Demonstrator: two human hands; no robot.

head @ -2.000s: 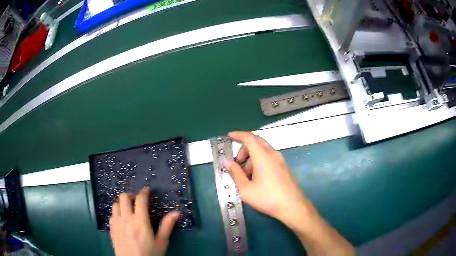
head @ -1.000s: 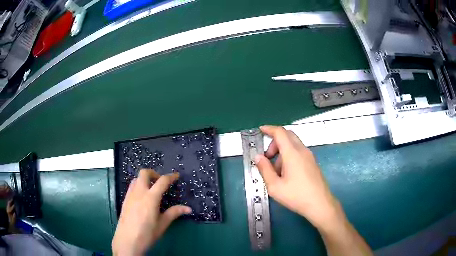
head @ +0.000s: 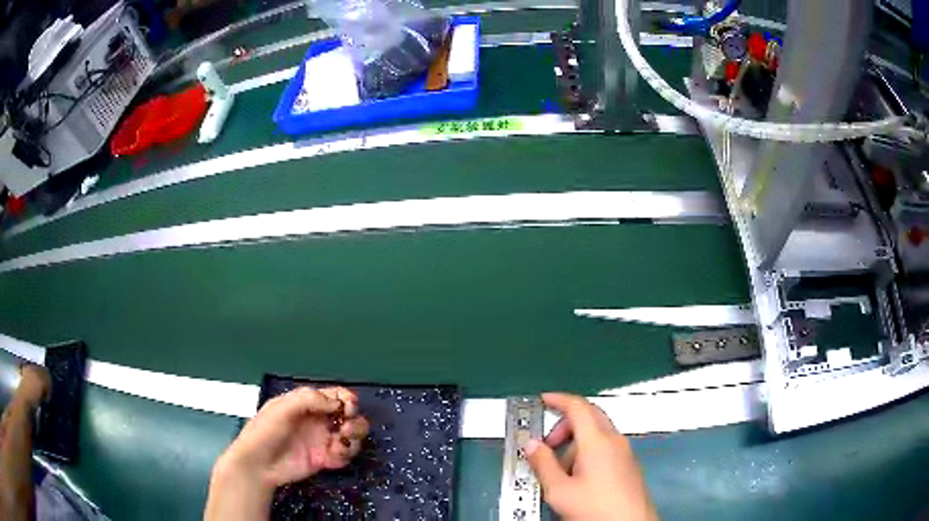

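The black parts tray (head: pixel 407 448), scattered with tiny shiny dark components, lies at the lower middle. My left hand (head: pixel 306 438) is above the tray's left part, fingers curled, with small dark components at the fingertips. The narrow grey metal fixture bar (head: pixel 523 458) stands lengthwise to the right of the tray, with a row of seats; its near end is cut off by the frame's edge. My right hand (head: pixel 591 463) holds the bar's far end by its right side, thumb on top.
Another fixture bar (head: pixel 716 346) lies between silver guide rails (head: pixel 662 314) by the machine frame (head: pixel 769 387) at right. A blue bin (head: pixel 382 110) with a clear bag stands beyond the rails. At far left are a dark tray (head: pixel 63 402), another person's hand (head: pixel 31 387) and a red object (head: pixel 158 120).
The view has tilted up, showing the blue bin and more of the machine. My left hand has lifted from the tray and curled around small components. The far bar sits further into the machine side.
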